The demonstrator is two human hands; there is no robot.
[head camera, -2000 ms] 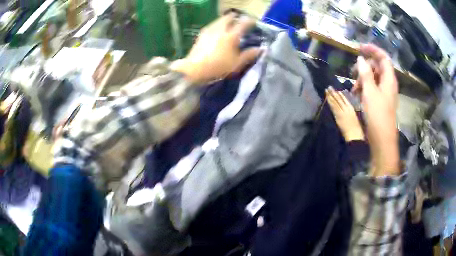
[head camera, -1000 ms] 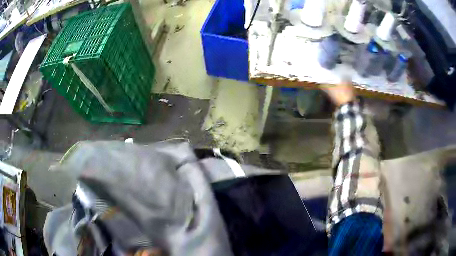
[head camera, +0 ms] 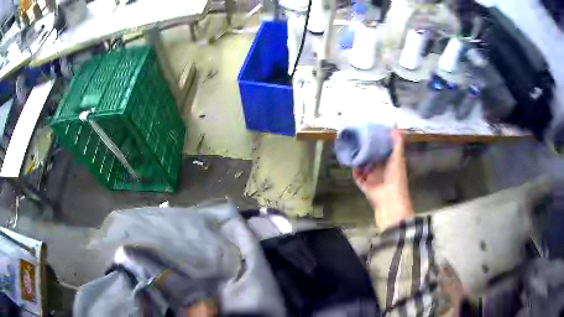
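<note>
My right hand (head camera: 386,189) is closed around a grey-lilac thread cone (head camera: 369,143), held up at the front edge of the worktable, its hollow end turned left. Grey garment pieces (head camera: 179,235) lie bunched at the bottom centre, with a dark navy piece (head camera: 318,269) against their right side. A small blurred patch of skin, which looks like my left hand (head camera: 203,308), shows at the bottom edge by the grey cloth. The rest of it is hidden or cut off, so its grip cannot be seen.
The white worktable (head camera: 343,99) bears white thread cones (head camera: 365,46) and dark blue-grey cones (head camera: 439,96). A blue bin (head camera: 267,105) stands at its left. A green crate (head camera: 123,121) stands on the floor further left. Long pale tables (head camera: 117,18) are behind. A blurred skin-coloured shape shows at lower right.
My right hand was blurred at the table edge and has come left and down with the cone in it. Earlier both hands were over the garment pieces.
</note>
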